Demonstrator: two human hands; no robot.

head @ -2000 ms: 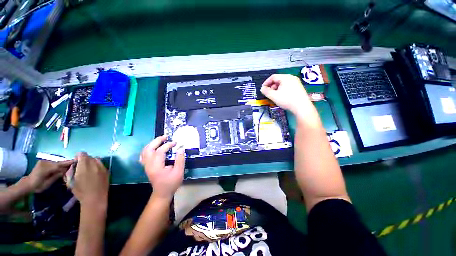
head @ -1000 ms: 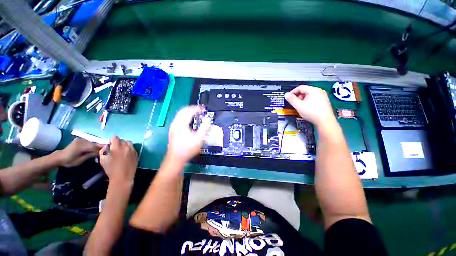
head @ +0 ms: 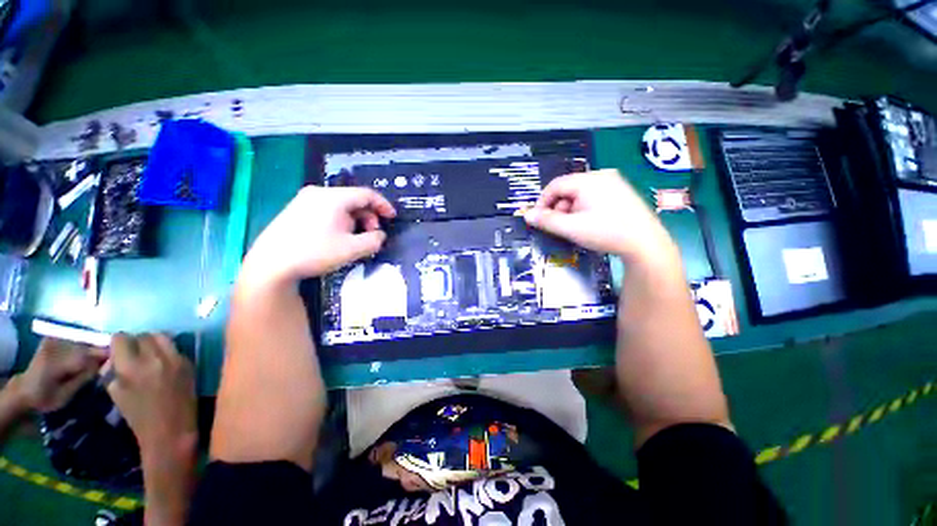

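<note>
An opened laptop base (head: 467,329) lies on a black mat (head: 462,351) in front of me. A long black battery pack (head: 462,183) with white print runs along its far side, and the mainboard (head: 442,283) with silvery areas is on its near side. A dark film (head: 442,238) lies between them. My left hand (head: 324,234) is over the shell's left part, thumb and fingers apart at the film's left end; I see nothing in it. My right hand (head: 594,216) is at the battery's right near corner with fingertips together; whether they pinch something is too small to tell.
A blue bin (head: 187,164), a green strip (head: 236,200) and a screw tray (head: 121,211) are on the left. Another person's hands (head: 144,375) are at the lower left. Cooling fans (head: 665,147) and a laptop (head: 786,269) are on the right. A metal rail (head: 411,108) runs behind.
My left hand has moved from the shell's left edge inward and up to the battery's near edge. My right hand has shifted slightly toward the near side, now covering most of the orange ribbon cable.
</note>
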